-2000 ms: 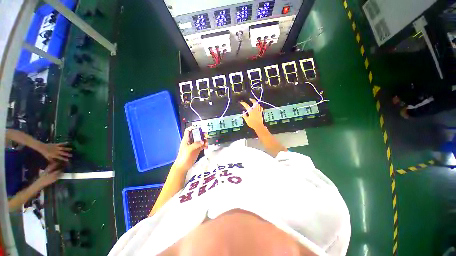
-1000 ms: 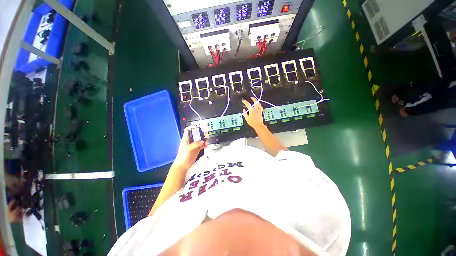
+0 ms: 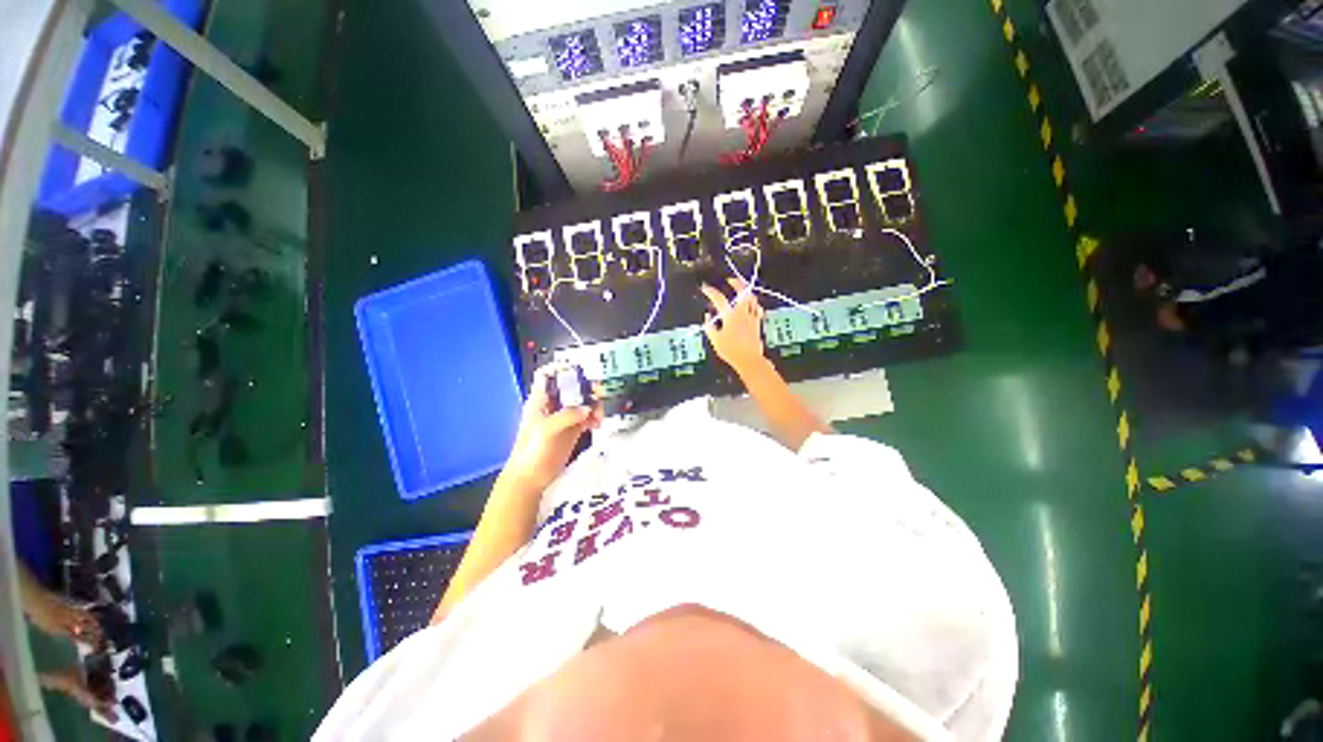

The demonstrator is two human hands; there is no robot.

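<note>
My left hand (image 3: 549, 420) holds a small dark power adapter with a pale face (image 3: 569, 386) at the near left corner of the black test fixture panel (image 3: 697, 297). My right hand (image 3: 736, 322) rests over the pale green terminal strip (image 3: 845, 319), fingers spread and pointing toward the sockets; no object shows in it. A row of cream-framed test sockets (image 3: 681, 234) runs along the panel's far side. Thin white cables (image 3: 662, 297) loop between the sockets and the strip.
The grey tester cabinet (image 3: 566, 105) with lit meters stands behind the panel. An empty blue tray (image 3: 443, 380) lies left; a second blue tray (image 3: 380, 583) with dark rows lies nearer. Another person's hands (image 3: 73, 623) show at far left over a line carrying dark units.
My hands have barely moved. At far left, the other person's hands have moved nearer the bottom of the picture, and the dark units on the line have shifted.
</note>
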